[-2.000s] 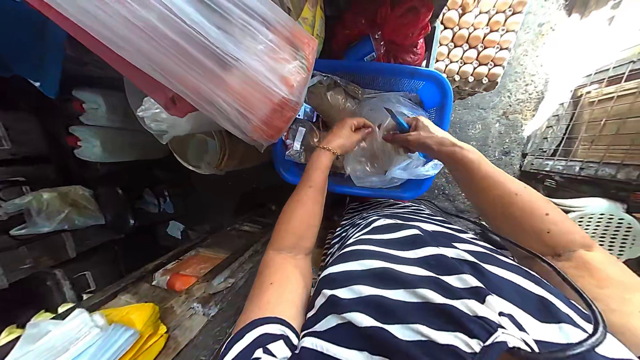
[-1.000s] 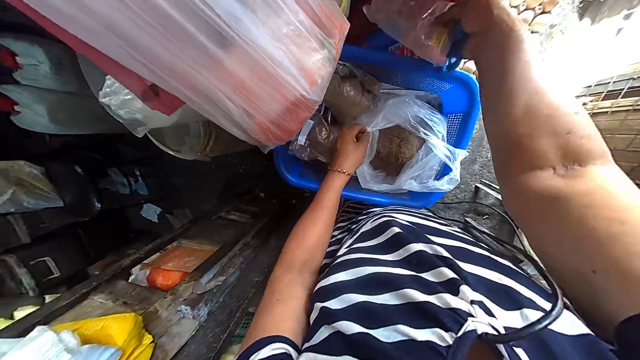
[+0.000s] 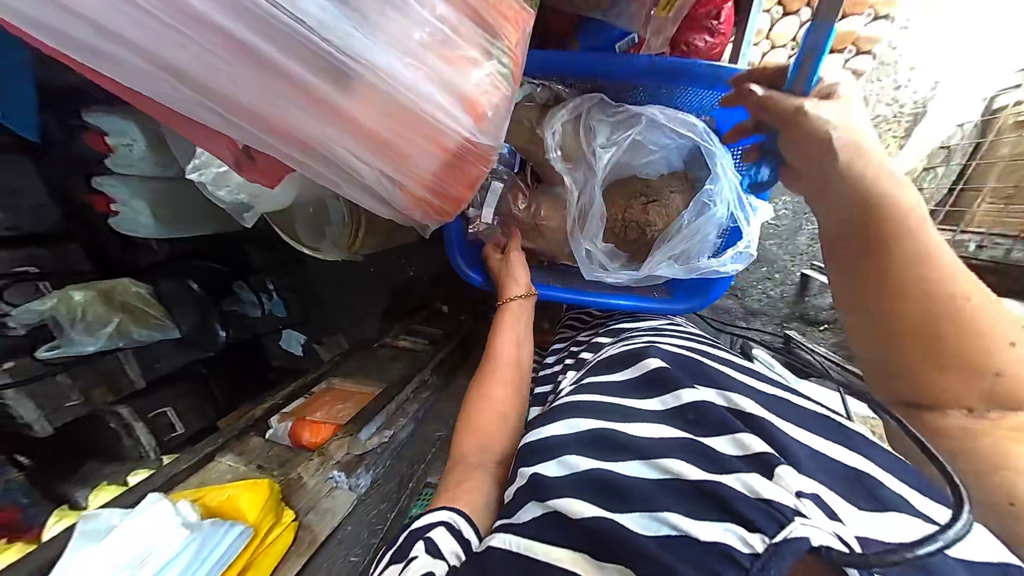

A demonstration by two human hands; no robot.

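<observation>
A blue plastic basket [image 3: 640, 298] holds an opened clear plastic bag [image 3: 596, 160] with brown, crumbly ground stuff [image 3: 648, 210] inside. Packed clear bags of similar brown stuff [image 3: 544, 212] lie at its left. My left hand [image 3: 508, 260], a thin bracelet at the wrist, is at the basket's near left edge, its fingertips at a packed bag; whether they grip it is hidden. Above the basket's right end, my right hand [image 3: 808, 128] is closed around a blue-handled tool [image 3: 812, 56], whose kind I cannot tell.
Large plastic-wrapped goods [image 3: 384, 104] overhang the basket's left side. Egg trays [image 3: 800, 32] stand beyond at the right, a wire cage [image 3: 976, 168] further right. Plastic jugs [image 3: 152, 206] sit left. A wooden ledge [image 3: 336, 496] holds an orange packet [image 3: 320, 416]; a yellow bag [image 3: 256, 512] lies nearby.
My left hand has moved left from the opened bag to the packed one. My right hand, which was further up and out over the basket's far right corner, has come back nearer. The opened bag now gapes wider.
</observation>
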